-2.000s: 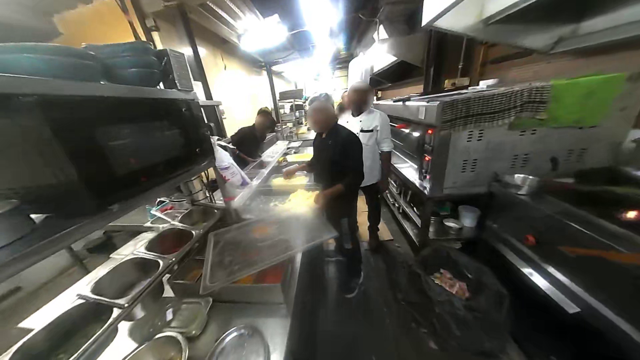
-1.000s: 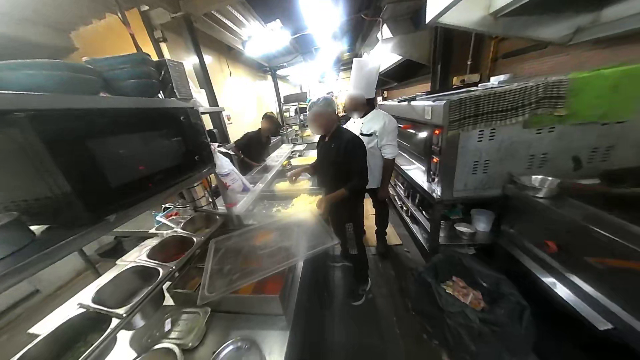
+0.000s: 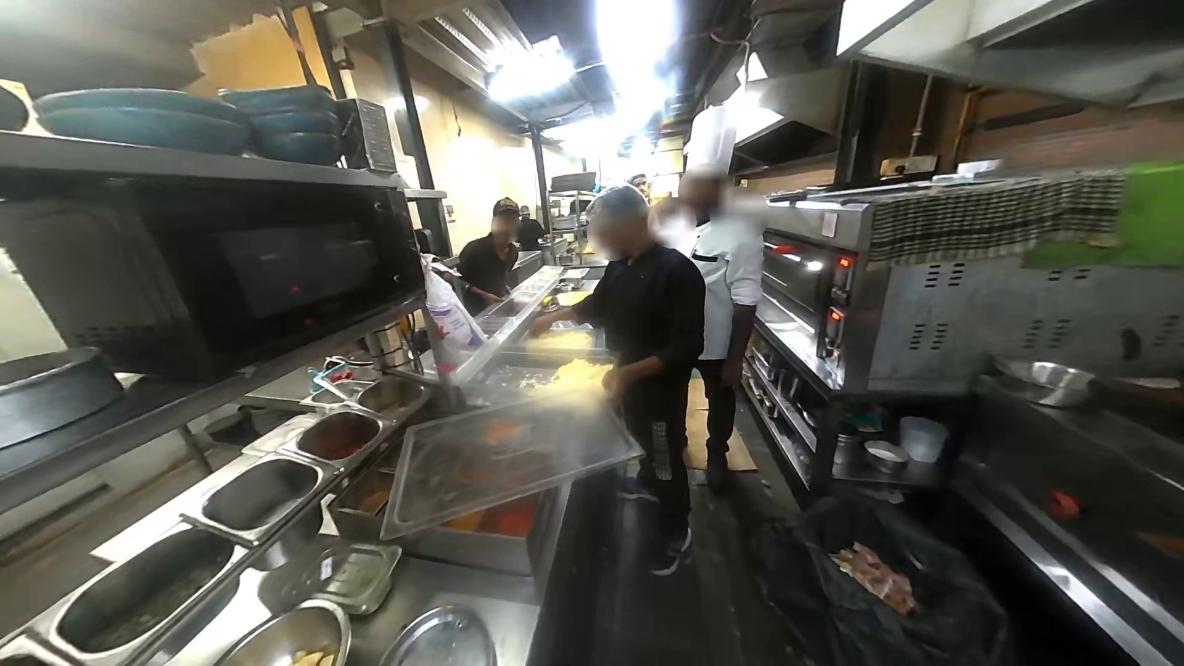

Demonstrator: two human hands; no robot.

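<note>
Neither of my hands shows in the head view. On the counter ahead, a clear plastic lid (image 3: 509, 453) lies tilted over a steel container (image 3: 481, 546) that holds orange and red contents. Nearer to me are a small clear lidded tub (image 3: 347, 573), a metal bowl (image 3: 277, 638) with pale pieces in it and a round metal lid (image 3: 442, 640). Steel pans stand in a row along the left, one with red contents (image 3: 340, 439). Beyond the plastic lid, yellow shredded food (image 3: 575, 377) lies in a heap by a co-worker's hand.
A co-worker in black (image 3: 652, 324) stands at the counter, with a person in white (image 3: 726, 268) behind. Another person (image 3: 490, 259) is across the counter. A microwave (image 3: 277, 268) sits on the left shelf. At right are an oven (image 3: 823, 287), a metal bowl (image 3: 1045, 381) and a black-lined bin (image 3: 888, 592).
The person in white has raised an arm toward the face. The co-worker in black has stayed at the counter, hands near the yellow food.
</note>
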